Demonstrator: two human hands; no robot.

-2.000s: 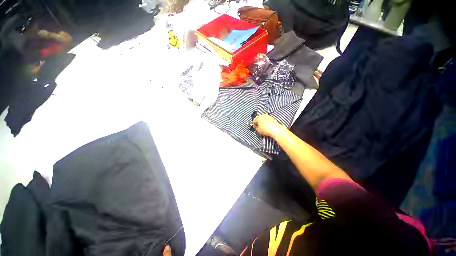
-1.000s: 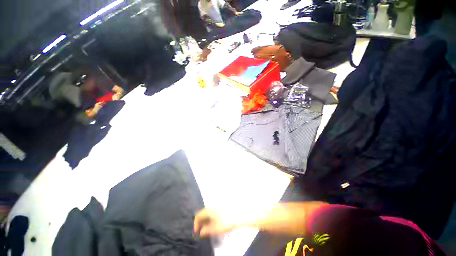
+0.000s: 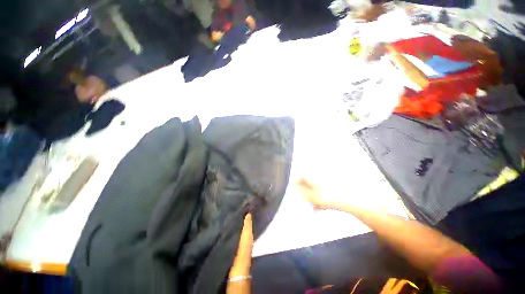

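Observation:
A dark garment (image 3: 144, 201) lies on the white table and hangs over its front edge, with a crinkled lining (image 3: 216, 198) showing in its middle. My left hand (image 3: 246, 238) is at the garment's lower part, its fingertips at a fold of the cloth, a thin band at the wrist. My right hand (image 3: 311, 192) is blurred, just right of the garment over the white table and apart from the cloth. Its fingers look drawn together, but no needle or thread can be made out.
The white table (image 3: 322, 229) has a yellow-brown front edge. On the right are striped cloth (image 3: 449, 172) with small dark pieces (image 3: 423, 167), a red box (image 3: 426, 43) and red plastic (image 3: 420, 104). A grey block (image 3: 75, 181) lies left. People are beyond the far edge.
The view has turned left, so more of the garment shows. My right hand has left the striped cloth, passed by the garment's edge and is now right of it. My left hand shows more fully.

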